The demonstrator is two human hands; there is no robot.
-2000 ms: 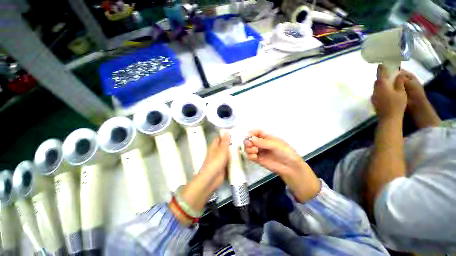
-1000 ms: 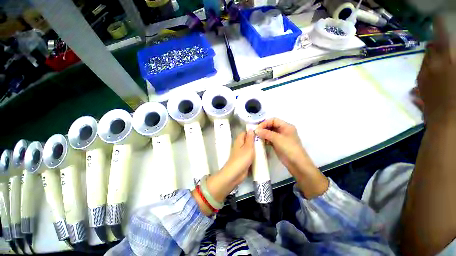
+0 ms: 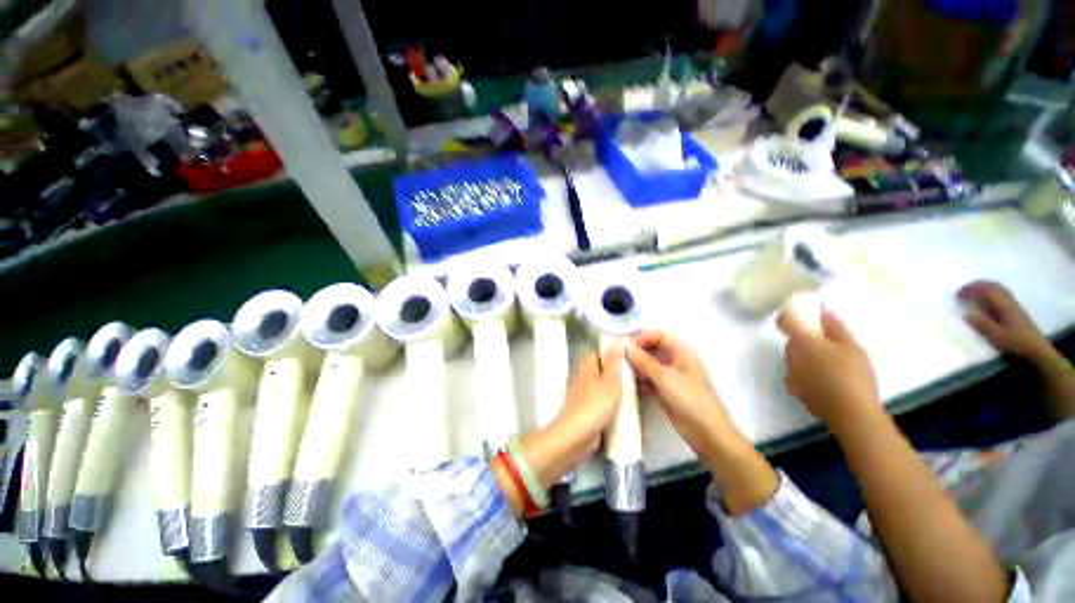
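Observation:
A cream hair dryer stands with its pale barrel ring and dark round opening facing up, and its handle runs down to a silver patterned end with a dark cord. My left hand holds the upper handle from the left. My right hand has its fingertips at the upper handle, just below the barrel, touching near my left thumb. Whether a small part is between the right fingertips cannot be seen.
A row of hair dryers stretches left. Behind are a blue bin of silvery pieces, a second blue bin and a dark tool. At right, another person's hand holds a dryer.
The right hand has come from beside the handle onto its upper part and stays there. The view has shifted. The neighbour's dryer has come down from a raised position to the work surface.

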